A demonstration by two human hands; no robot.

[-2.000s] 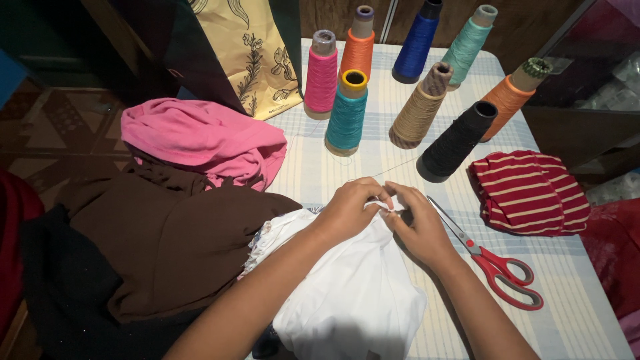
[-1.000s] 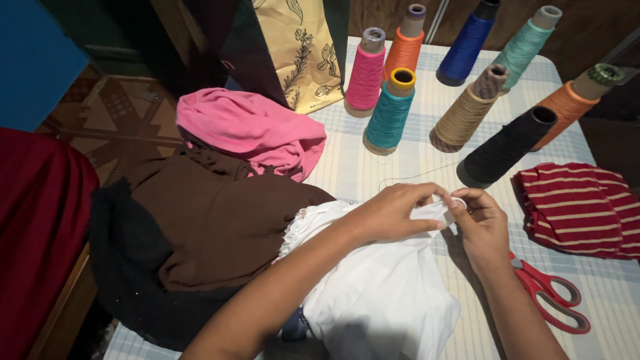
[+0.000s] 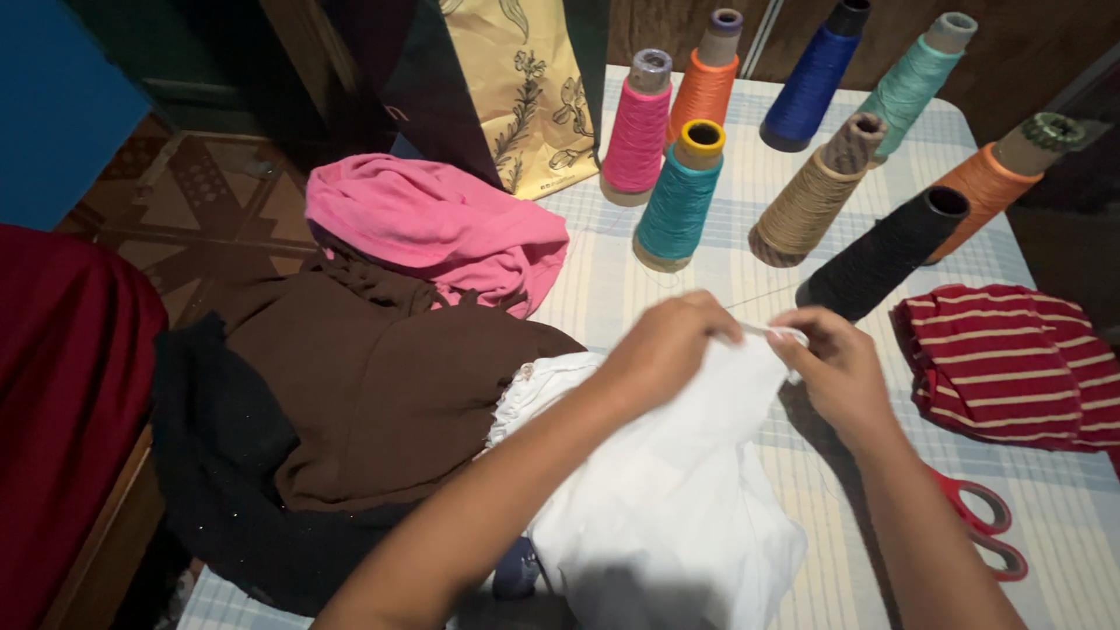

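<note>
A white cloth garment point(image 3: 674, 490) with a gathered edge lies over the near part of the table, its upper edge lifted between my hands. My left hand point(image 3: 678, 350) pinches that edge at one point, slightly blurred. My right hand point(image 3: 827, 359) grips the same edge a little to the right, fingertips closed on a small fold. A thin dark thread runs from near my left hand toward the cone of black thread point(image 3: 862, 262) just beyond. No needle can be made out. Scissors with red handles point(image 3: 984, 516) lie partly hidden under my right forearm.
Thread cones in several colours, including teal point(image 3: 678, 206), pink point(image 3: 636, 140) and tan point(image 3: 809, 201), stand at the back. Brown point(image 3: 402, 394), pink point(image 3: 437, 219) and black garments are heaped left. A red striped cloth point(image 3: 1006, 367) lies right. A paper bag point(image 3: 534, 96) stands behind.
My hands have moved slightly apart, with a short stretch of the white edge now showing between them. The view has shifted left since the earliest frame.
</note>
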